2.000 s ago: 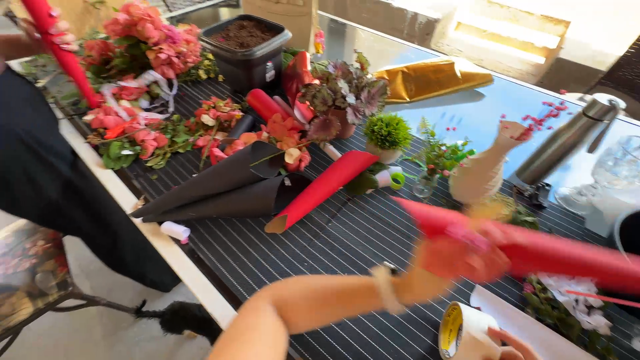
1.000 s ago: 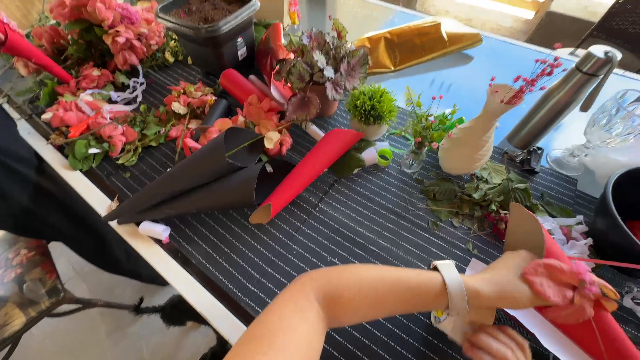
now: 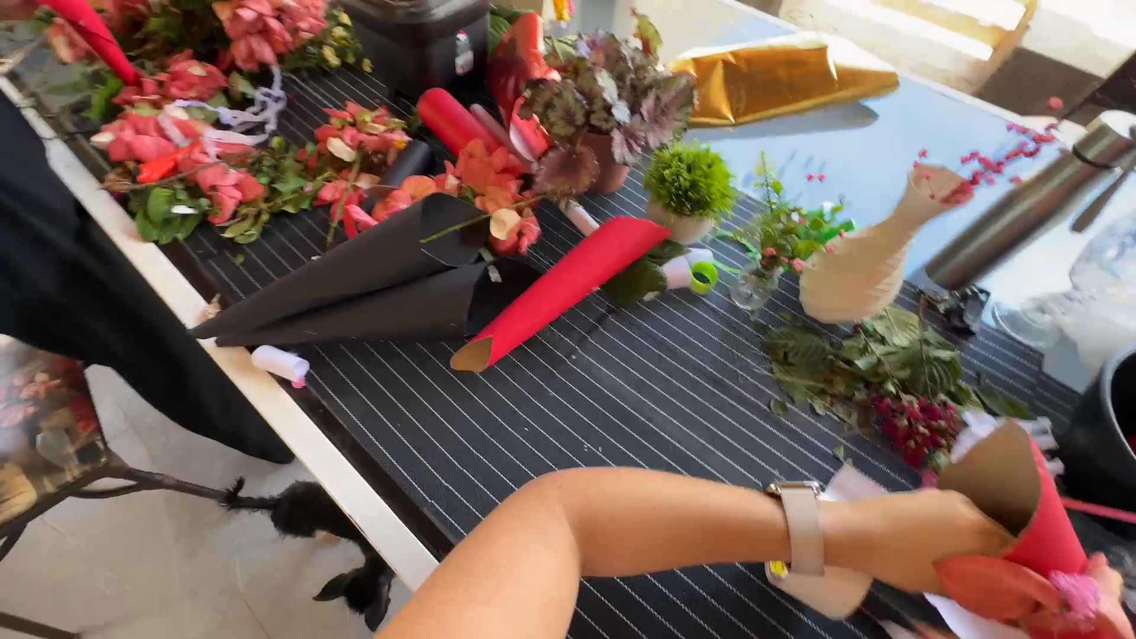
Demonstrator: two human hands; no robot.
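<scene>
At the lower right, my left hand (image 3: 923, 532), with a watch on its wrist, is closed at the mouth of a red paper cone (image 3: 1052, 519) with a brown inside. A red-orange bloom (image 3: 994, 586) and a small pink flower (image 3: 1076, 593) lie against the cone's front. My right hand (image 3: 1108, 586), cut off by the right edge, holds the cone's far side beside the pink flower. A roll of tape (image 3: 821, 586) lies partly hidden under my left wrist. Farther left on the striped cloth are black paper cones (image 3: 355, 302) and another red paper cone (image 3: 568, 288).
Dark red flowers (image 3: 919, 426) and cut leaves (image 3: 887, 351) lie behind the cone, near a white vase (image 3: 861, 257) and a black pot (image 3: 1105, 426). Coral blooms (image 3: 222, 182) cover the far left. A person in dark clothing (image 3: 106, 293) stands there; a black animal (image 3: 328, 524) is on the floor.
My left arm has swung the red cone to the lower right, where its mouth now faces up. My right hand has moved from beside the tape to the cone.
</scene>
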